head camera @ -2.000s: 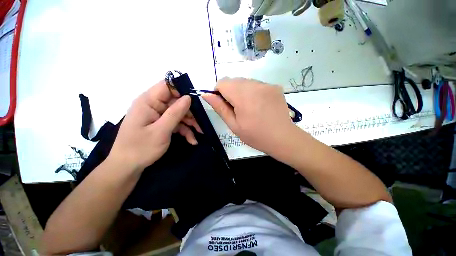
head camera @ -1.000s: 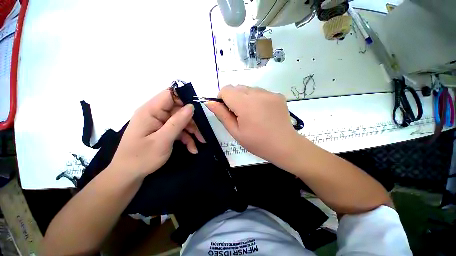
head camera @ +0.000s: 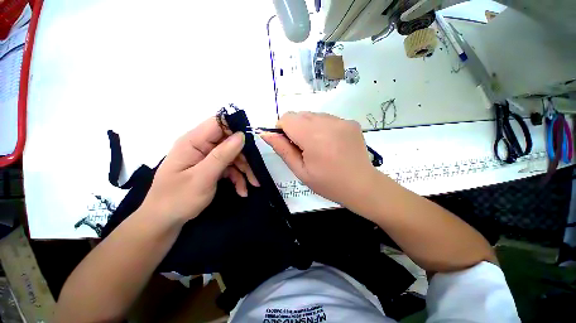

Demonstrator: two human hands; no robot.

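The black garment (head camera: 215,221) lies over my lap and the front edge of the white table. My left hand (head camera: 202,158) pinches a folded black edge of it between thumb and fingers; loose dark threads stick out at its top. My right hand (head camera: 325,148) grips a thin dark tool with a silvery tip (head camera: 254,130), and the tip touches the black edge just beside my left thumb. Most of the tool is hidden in my right fingers; its dark looped end seems to show behind that hand.
Sewing machine head (head camera: 360,19) at the top, with a tan block (head camera: 334,67) near the needle and a ribbed cream knob (head camera: 421,43). Black-handled shears (head camera: 510,132) and coloured handles (head camera: 558,135) at right. Thread ends (head camera: 384,115) on the white bed. Red basket rim (head camera: 26,82) at left.
Both hands and the black edge sit slightly lower in the picture than two seconds ago, as the view has shifted. The tool tip stays at the edge by my left thumb.
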